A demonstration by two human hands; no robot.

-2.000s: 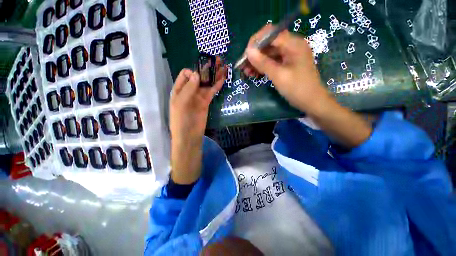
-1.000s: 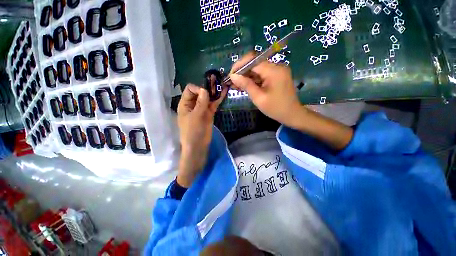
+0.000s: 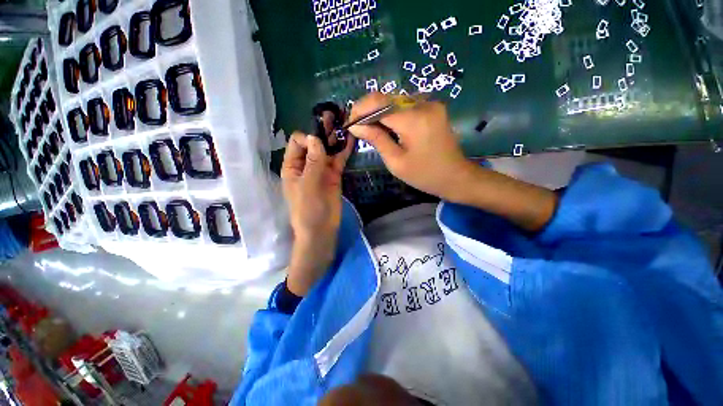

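Note:
My left hand (image 3: 314,174) holds a black watch housing (image 3: 323,133) upright between thumb and fingers, above the near edge of the green mat. My right hand (image 3: 416,141) grips slim pointed tweezers (image 3: 376,113), silver with a yellow section. Their tip meets the housing's right side, where a tiny white-edged piece (image 3: 341,135) shows. Whether the tip still grips that piece cannot be told. The gridded adhesive sheet (image 3: 343,17) lies on the mat beyond the hands, cut off by the top edge.
The housing tray (image 3: 230,103) with rows of black housings stands at the left, another tray (image 3: 40,131) beyond it. Small white hollow rectangles (image 3: 543,20) are heaped and scattered on the green mat (image 3: 507,87). Red stools and a white basket (image 3: 136,357) show at lower left.
Since two seconds ago, the right hand has moved left and brought the tweezers from beside the housing onto it. Over the last second the hands have barely moved. The view has shifted.

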